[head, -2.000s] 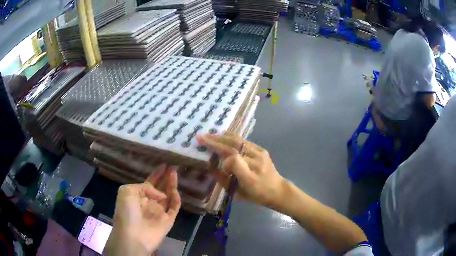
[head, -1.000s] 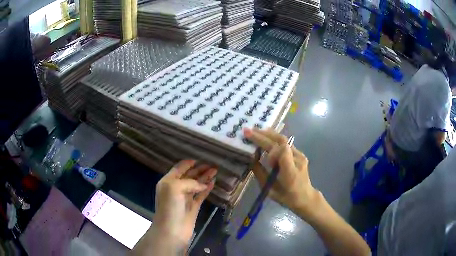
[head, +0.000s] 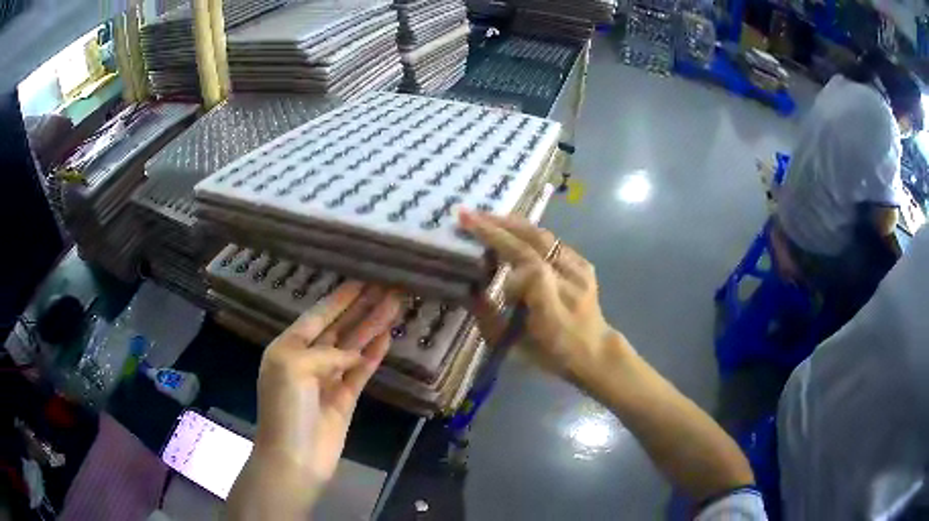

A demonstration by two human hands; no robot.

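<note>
Several stacked parts trays [head: 377,168] are tilted up at the front, with rows of small dark parts in the white top face. My right hand [head: 545,295] grips their near right corner, fingers on top; a dark pen [head: 499,356] is in the same hand, partly hidden. A lower tray [head: 275,277] with shiny parts shows in the gap beneath. My left hand [head: 331,356] is palm up with fingers apart, fingertips in the gap at the raised trays' underside; I cannot tell if they bear weight.
A lit smartphone [head: 209,453] and a white bottle [head: 173,384] lie at the lower left, by a pink sheet [head: 114,473]. Clear bumpy trays [head: 219,137] and tall tray stacks [head: 316,51] stand behind. A seated person [head: 840,163] is on the right, across the floor.
The upper trays have been raised at the front, uncovering the tray below. My left fingers have moved into the gap. The pen has swung partly out of sight behind my right hand.
</note>
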